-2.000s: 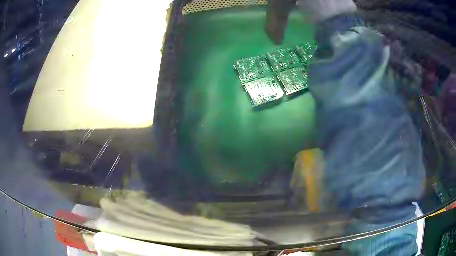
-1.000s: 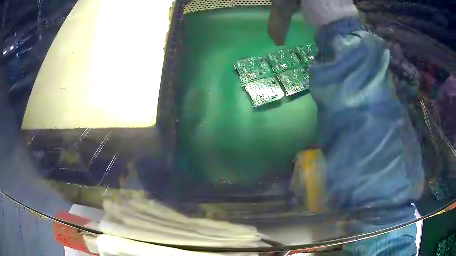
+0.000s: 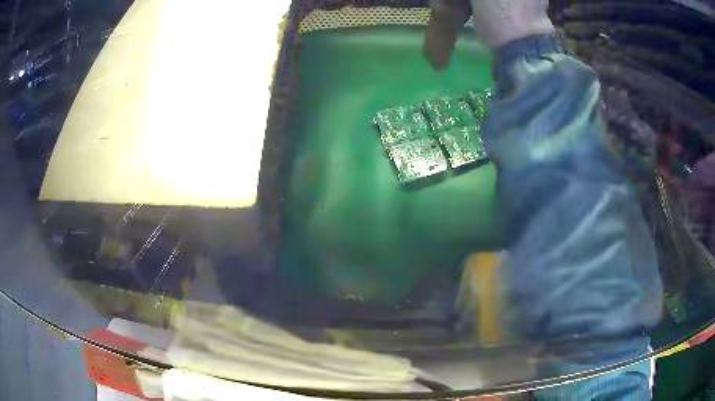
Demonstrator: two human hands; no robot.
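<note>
A green circuit board panel [image 3: 415, 141] of several small boards lies slightly tilted on the green mat [image 3: 376, 227], seen through the dark curved window. My blue-sleeved right arm reaches in from the lower right and covers the panel's right end. My right hand [image 3: 511, 17], in a white glove, is at the top, beyond the panel. Its fingers are cut off by the edge, so its grip is hidden. A dark brown post [image 3: 443, 43] stands beside it; I cannot tell if they touch. My left hand is not in view.
A bright cream sheet [image 3: 165, 110] lies left of the mat. A perforated strip [image 3: 361, 17] runs along its far edge. A pale folded cloth [image 3: 290, 352] and a red pad [image 3: 114, 364] are at the lower left. A yellow pad [image 3: 484, 294] is beside my sleeve.
The whole view has shifted a little, so the panel and mat appear slightly lower. My right arm stays in nearly the same place, and the panel has not visibly moved on the mat.
</note>
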